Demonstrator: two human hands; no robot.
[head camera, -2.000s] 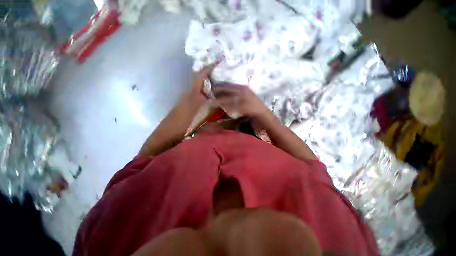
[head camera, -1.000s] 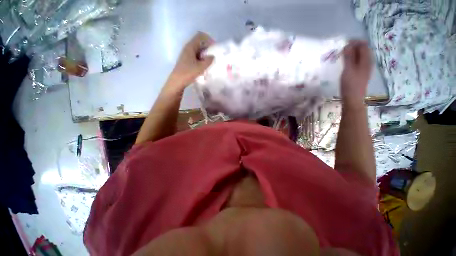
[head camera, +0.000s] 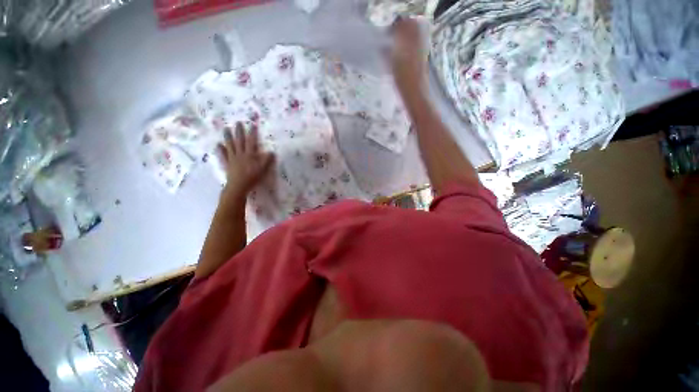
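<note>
A floral garment (head camera: 295, 115), white with small pink flowers and two sleeves, lies spread out on the white table (head camera: 92, 161). Its lower end is hidden by my pink clothing. My left hand (head camera: 244, 159) lies flat on the garment's left part with its fingers apart. My right hand (head camera: 406, 46) is blurred and reaches to the far side, beyond the right sleeve, beside a small piece of floral cloth (head camera: 398, 11). Whether it holds anything cannot be told.
A large floral garment pile (head camera: 536, 92) is at the right, with pale blue cloth (head camera: 659, 38) beyond it. Red-banded polybags (head camera: 203, 9) lie at the far edge. Clear plastic (head camera: 31, 138) and an orange-brown item (head camera: 42, 241) are at the left. A round tan disc (head camera: 612, 257) is lower right.
The garment was held up bunched between both hands and now lies spread on the table. My left hand is flat on it; my right hand has moved away to the far side.
</note>
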